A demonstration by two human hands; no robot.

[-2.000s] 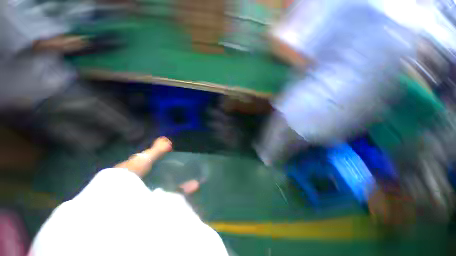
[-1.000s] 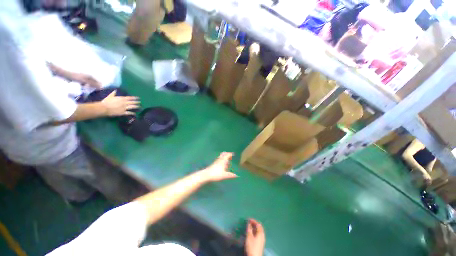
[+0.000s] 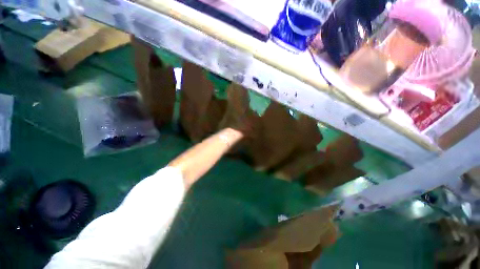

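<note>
My left hand (image 3: 231, 134) reaches over the green bench to the row of brown cartons (image 3: 279, 135); its fingers blur into the brown flaps, so I cannot tell if they grip one. My right hand is not in view. Another carton (image 3: 295, 239) with raised flaps stands near the bottom edge, below the shelf post. A clear bubble bag (image 3: 117, 125) with a dark shape inside lies left of the row. A black round fan (image 3: 60, 207) lies at the lower left.
The white metal-framed shelf (image 3: 316, 109) crosses above the cartons, its post (image 3: 400, 184) at the right. It bears a blue can (image 3: 300, 23) and a pink fan (image 3: 447, 39). A brown carton (image 3: 73, 46) lies at the upper left. A pale bag edge (image 3: 5, 123) shows at the left rim.
The view has moved closer to the shelf and cartons. My left hand has gone from above the open bench to the carton row. My right hand and the co-worker have left the picture.
</note>
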